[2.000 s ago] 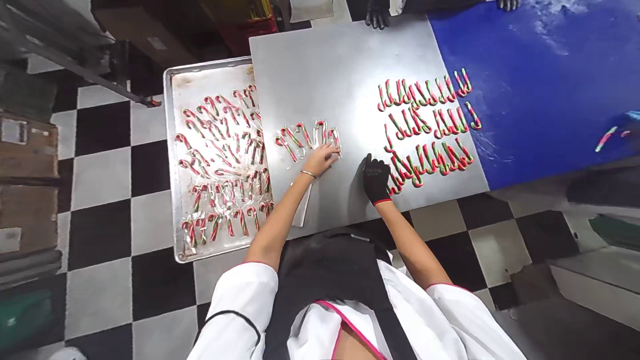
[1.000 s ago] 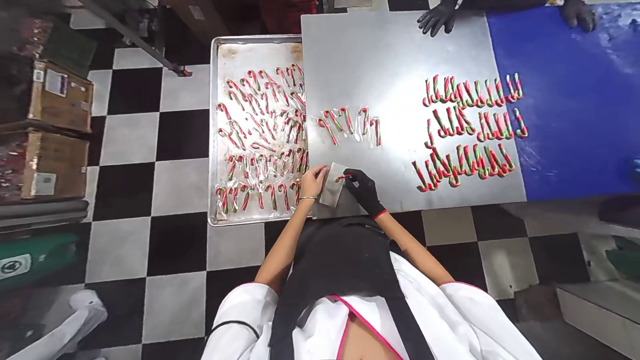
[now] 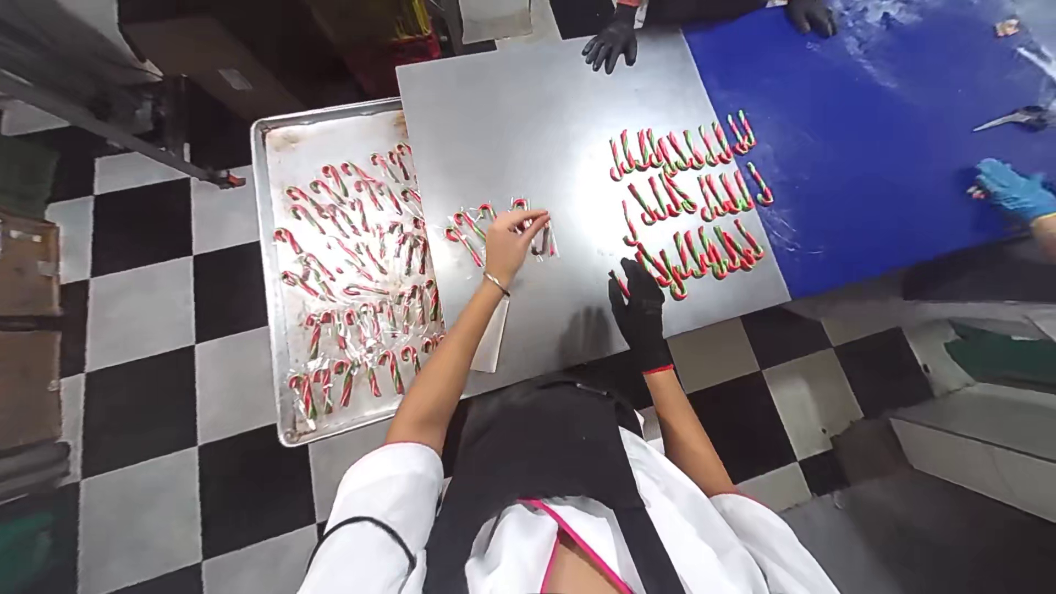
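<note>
My bare left hand is over a short row of wrapped candy canes on the metal table, its fingertips pinched together near the row's right end; whether they hold a cane cannot be told. My right hand, in a black glove, rests at the lower left end of rows of unwrapped candy canes, fingers touching or beside the nearest cane. Near my left forearm lies a white stack of wrappers or bag, partly hidden by the arm.
A metal sheet tray with many wrapped candy canes stands at the left. The metal table adjoins a blue work surface. Across it are another person's black-gloved hands. At the right are a blue-gloved hand and scissors.
My hands were together over a wrapper at the table's near edge one second ago. Since then they have parted, the left to the wrapped row, the right to the unwrapped rows. A blue-gloved hand has appeared.
</note>
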